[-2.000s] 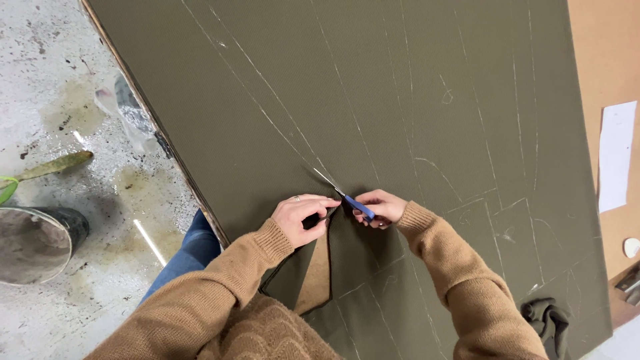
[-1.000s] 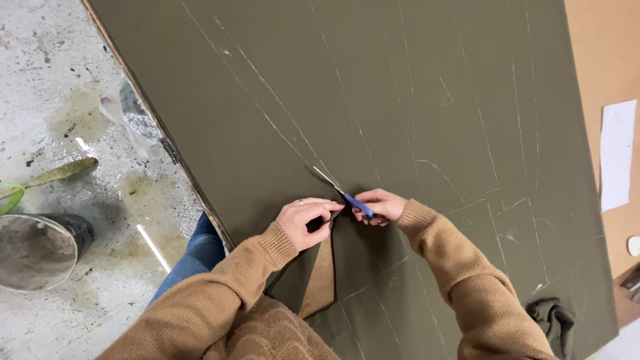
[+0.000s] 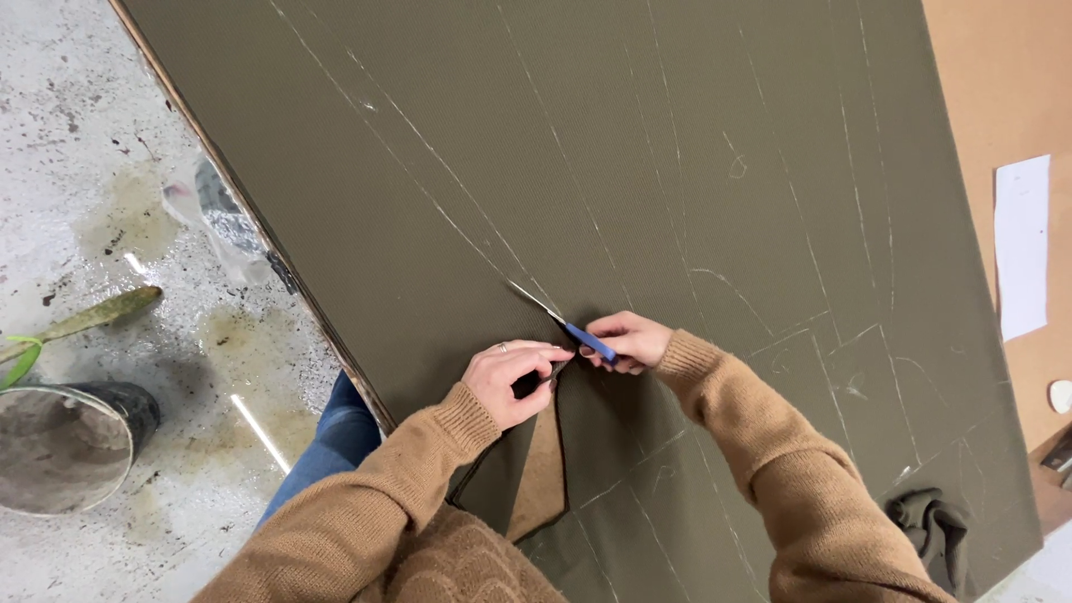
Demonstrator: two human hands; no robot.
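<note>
A large piece of dark olive fabric (image 3: 435, 209), marked with white chalk lines, covers the table. My right hand (image 3: 628, 342) holds scissors with blue handles (image 3: 593, 342). Their blades lie at the fabric near where two chalk lines converge and point to the upper left. Just left of the scissors, my left hand (image 3: 512, 381) pinches the cut edge of the fabric between thumb and fingers. Below my hands the cut fabric parts, and a wedge of brown board (image 3: 540, 473) shows through. The lower blade is partly hidden.
Brown board (image 3: 988, 84) shows at the right, with a strip of white paper (image 3: 1022, 247) on it. A crumpled dark cloth (image 3: 934, 532) lies at the lower right. On the stained floor at left stand a bucket (image 3: 126, 419) and, beside it, a long leaf-like object (image 3: 105, 311).
Both hands stay in nearly the same place, with the left still at the cut edge. The scissor blades looked spread two seconds ago and appear closer together now.
</note>
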